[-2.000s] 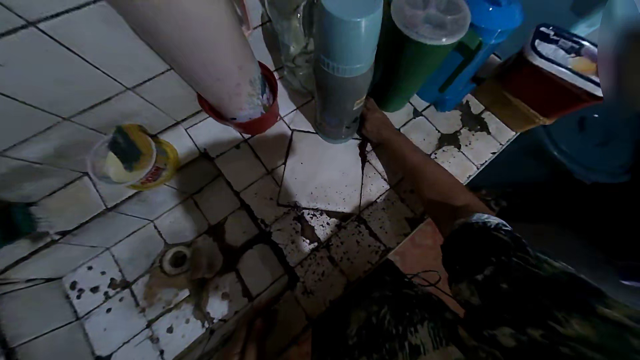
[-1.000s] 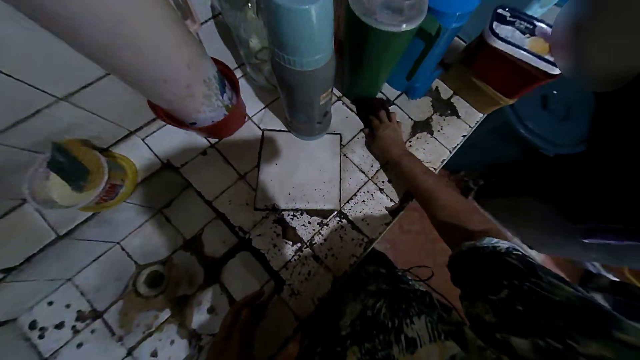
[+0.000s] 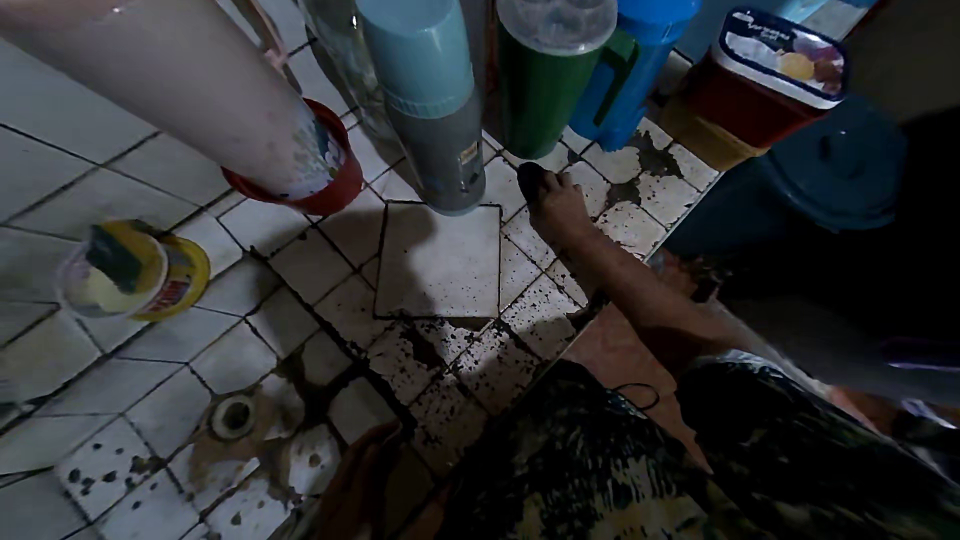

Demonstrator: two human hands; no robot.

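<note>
My right hand (image 3: 556, 201) is closed around a small dark object (image 3: 532, 180), too dim to name, on the white tiled counter (image 3: 442, 262). Just beyond it stands a green plastic pitcher (image 3: 536, 90) with a clear lid. A grey thermos flask (image 3: 442, 142) with a light blue cap stands to the left of the hand, at the edge of a square tile. A blue pitcher (image 3: 626, 75) is behind the green one. My left hand (image 3: 364, 472) is low in the view, in deep shadow near the counter's front edge; its fingers cannot be made out clearly.
A red pot (image 3: 341, 180) holds a pale cylindrical container (image 3: 217, 105). At left are a yellow tub (image 3: 187, 277) and a clear cup with a sponge (image 3: 120, 259). A drain (image 3: 233, 417) lies lower left. A red tub (image 3: 720, 97) stands at the right edge, above a blue bin (image 3: 832, 172).
Two seconds ago my right hand was beside the base of the thermos; it has moved right, to in front of the green pitcher. The dark object in it now shows more plainly.
</note>
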